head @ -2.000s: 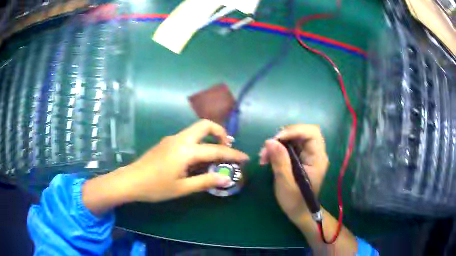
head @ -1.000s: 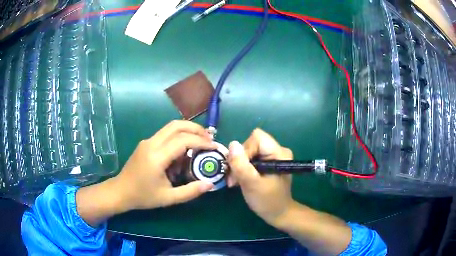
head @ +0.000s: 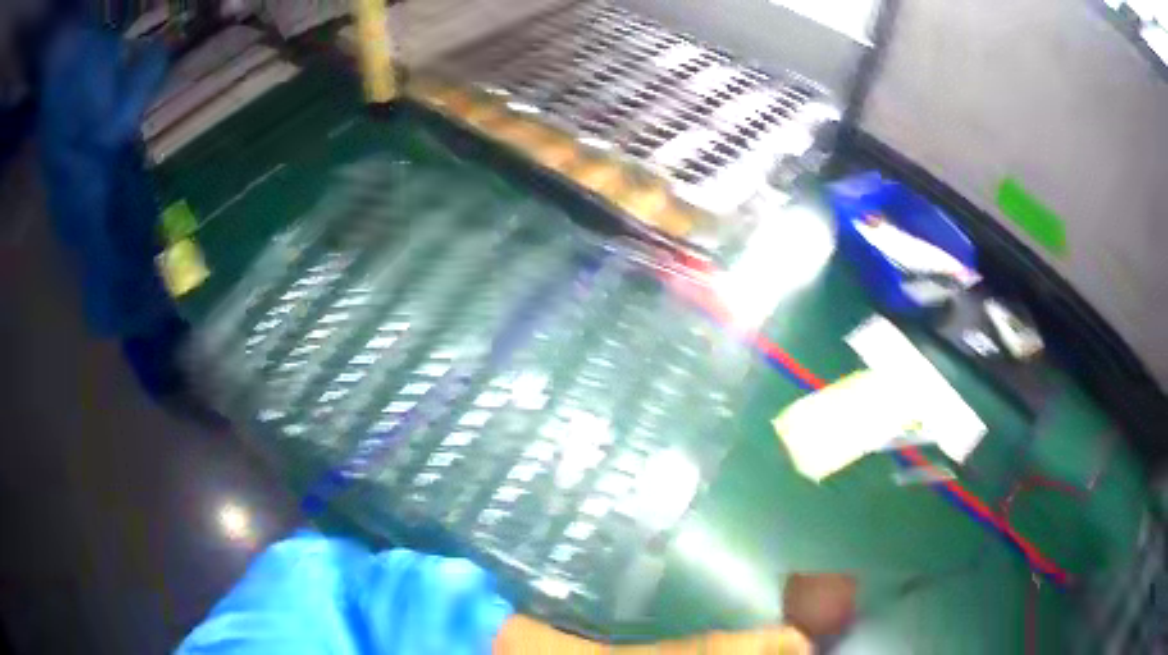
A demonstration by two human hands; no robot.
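My left sleeve is bright blue at the bottom edge, and a strip of forearm runs right from it to my left hand (head: 771, 641). The hand is blurred and mostly cut off by the bottom edge, so its fingers and anything in them are hidden. My right hand, the round component, the fixture and the probe are out of the picture. The brown square (head: 821, 603) lies at the bottom, by the end of my left hand. A large clear blister tray (head: 436, 384) with ribbed rows lies beyond my left forearm.
Behind the clear tray stands a loaded parts tray (head: 666, 109) with a tan edge. White and cream paper strips (head: 916, 390) lie across the red and blue line tape (head: 794, 367). A blue container (head: 897, 243) holds small items at the far edge. A person in blue (head: 103, 192) is at far left.
The view has swung to the left and farther out. The fixture, component, probe and my right hand have left the picture; my left hand is now at the bottom edge.
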